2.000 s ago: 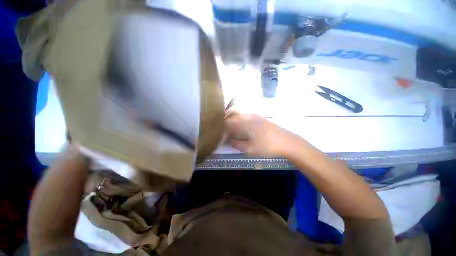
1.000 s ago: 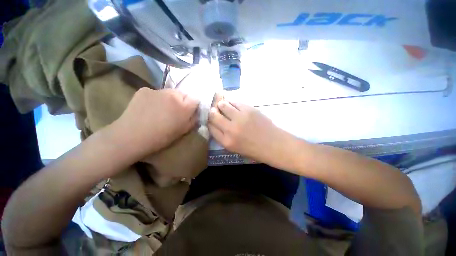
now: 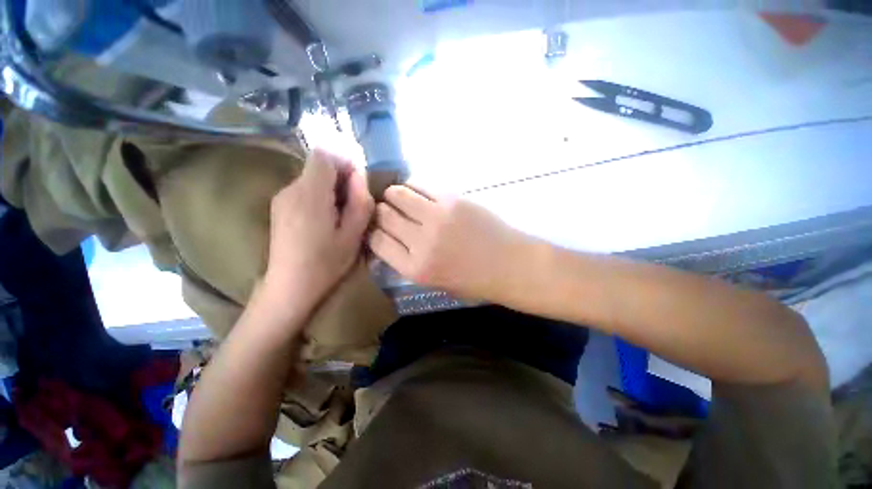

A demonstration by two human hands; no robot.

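Khaki-brown cloth (image 3: 215,205) lies in a folded mass left of the needle and hangs over the table's front edge. My left hand (image 3: 320,224) is closed on the cloth just left of the needle area. My right hand (image 3: 440,234) pinches a small brown fold (image 3: 384,180) of it, the fingertips close to my left hand's. The grey-blue block (image 3: 379,134) on the sewing machine stands just behind the fold. The needle and presser foot are hard to make out in the glare.
Black thread snips (image 3: 650,107) lie on the white table right of the needle. A curved shiny metal bar (image 3: 143,124) crosses the upper left. A printed scale (image 3: 612,269) runs along the table's front edge. Dark red cloth (image 3: 96,415) lies below left.
The raised cloth came down beside the needle and my left hand took hold of it there. Since then both hands have moved closer to the needle area, and the view has shifted.
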